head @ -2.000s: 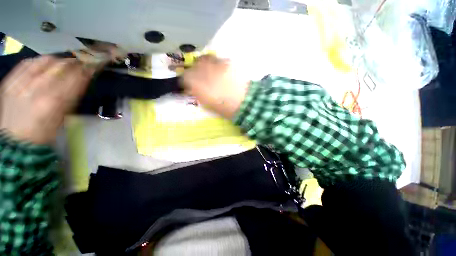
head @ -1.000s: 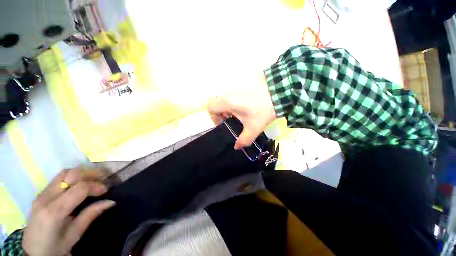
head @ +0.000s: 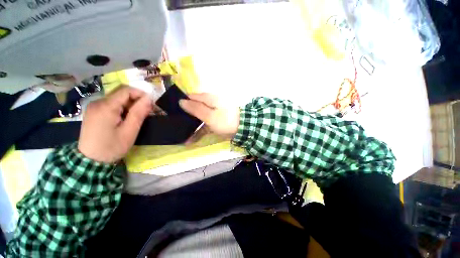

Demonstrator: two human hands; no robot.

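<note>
A black webbing strap [head: 55, 135] runs across the white table below the machine head. Its right end [head: 174, 103] is bent upward, with a metal buckle edge at the bend. My right hand [head: 209, 112] pinches this end between thumb and fingers. My left hand [head: 113, 121] lies over the strap just left of the end, thumb and fingertips together; the palm side is hidden. More black straps [head: 202, 194] lie across the lap, with silver rectangular buckles [head: 276, 181] at their right end.
The pale sewing machine head [head: 80, 38] hangs over the upper left. Other metal buckles [head: 70, 108] lie below it. Yellow tape [head: 186, 75] is on the table. Orange-red thread [head: 348, 95] and a clear plastic bag [head: 398, 30] are at the right.
Both hands have moved from the lap straps up to the table below the machine head. They now hold a strap end there. The view has shifted back toward the machine.
</note>
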